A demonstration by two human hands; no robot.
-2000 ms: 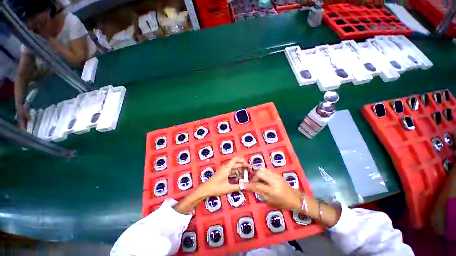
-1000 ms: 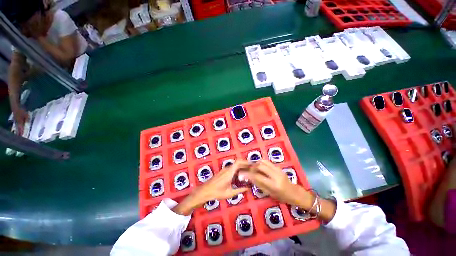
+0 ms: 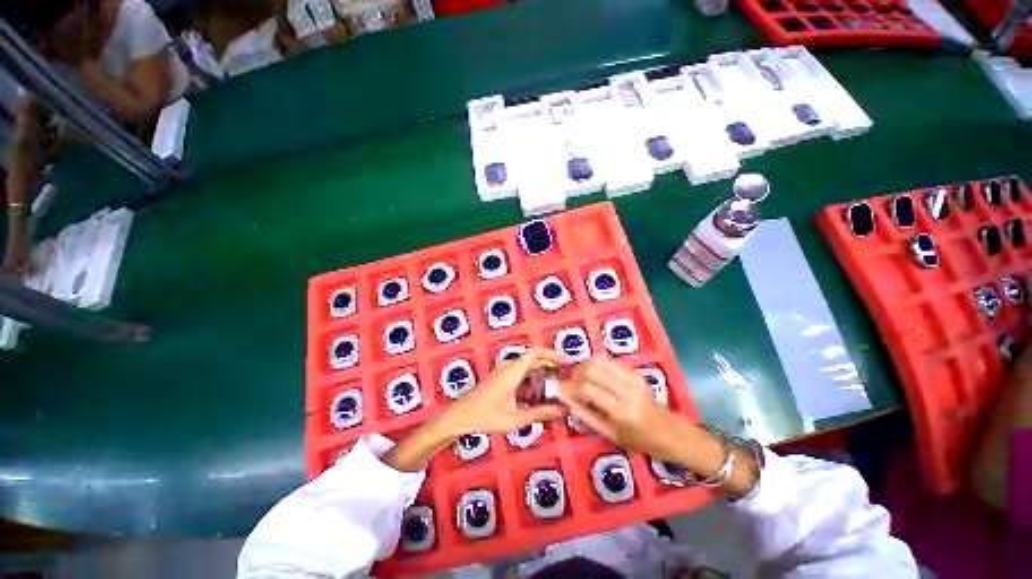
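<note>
My left hand (image 3: 498, 399) and my right hand (image 3: 617, 405) meet over the middle of the red parts tray (image 3: 328, 449). Between the fingertips is a small dark piece (image 3: 534, 387), seemingly a watch body, mostly hidden by my fingers. A tiny white scrap (image 3: 552, 388), wipe or film, shows at my right fingertips. The tray's pockets hold several silvery watch bodies with dark round centres, such as the one at the front (image 3: 545, 494). One watch body (image 3: 535, 238) lies dark face up in the back row, beside an empty pocket (image 3: 585, 232).
A bottle with a shiny top (image 3: 715, 235) stands right of the tray, next to a pale film sheet (image 3: 803, 322) and small clear scraps (image 3: 728, 371). White packing boxes (image 3: 634, 158) lie beyond. Another red tray (image 3: 894, 322) is at right. A person (image 3: 142, 74) is at upper left.
The rows of white boxes have shifted left past the tray. My hands stay together over the tray; the white scrap, hidden a second ago, shows again.
</note>
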